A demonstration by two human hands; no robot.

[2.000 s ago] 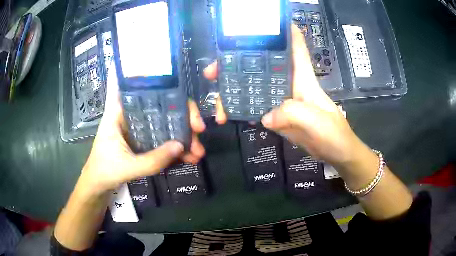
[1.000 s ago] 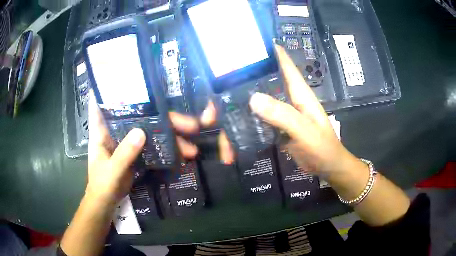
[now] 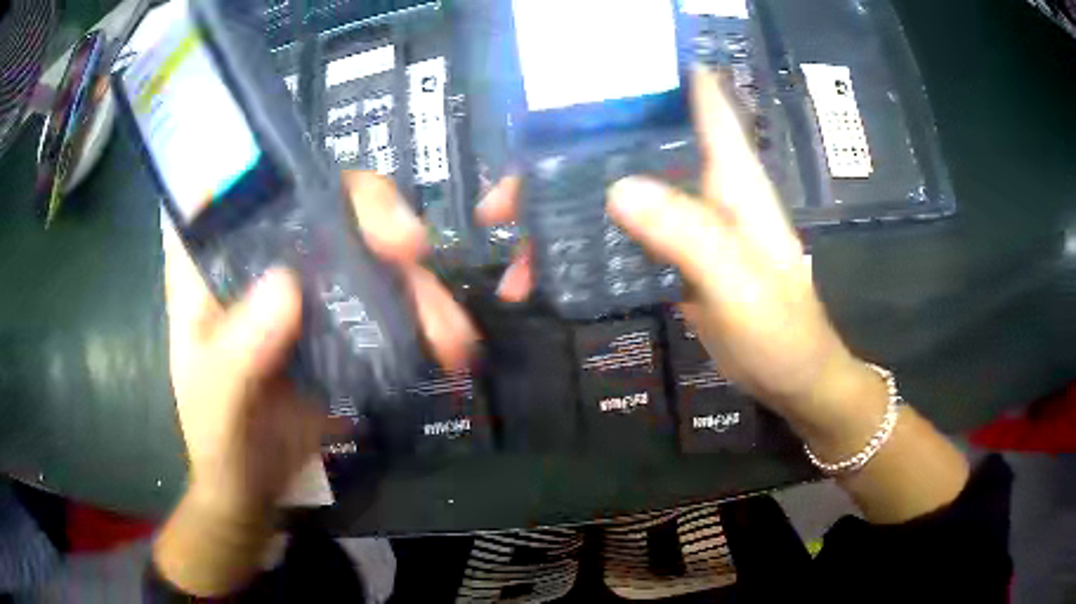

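My left hand (image 3: 242,366) holds a black keypad phone (image 3: 266,218), tilted with its top to the left and blurred; its screen is lit white with yellow-green at the top. My right hand (image 3: 737,266) holds another keypad phone (image 3: 602,153) more upright, its white screen cut by the top edge and its keys blurred. My right thumb lies over the keys. Below the phones, black batteries (image 3: 622,372) with white print lie on the dark green bench; another battery (image 3: 716,407) is beside them. A white card (image 3: 309,481) lies partly behind my left hand.
A clear blister tray (image 3: 891,130) with phones and labels (image 3: 839,122) lies behind my hands. At the far left a slim dark object (image 3: 73,118) rests on a pale round base, near a spiral grille (image 3: 26,47). A bead bracelet circles my right wrist.
The left phone has tilted further left and its screen now shows some colour. The right phone first tilted with its top to the left, then returned more upright. Both remain held.
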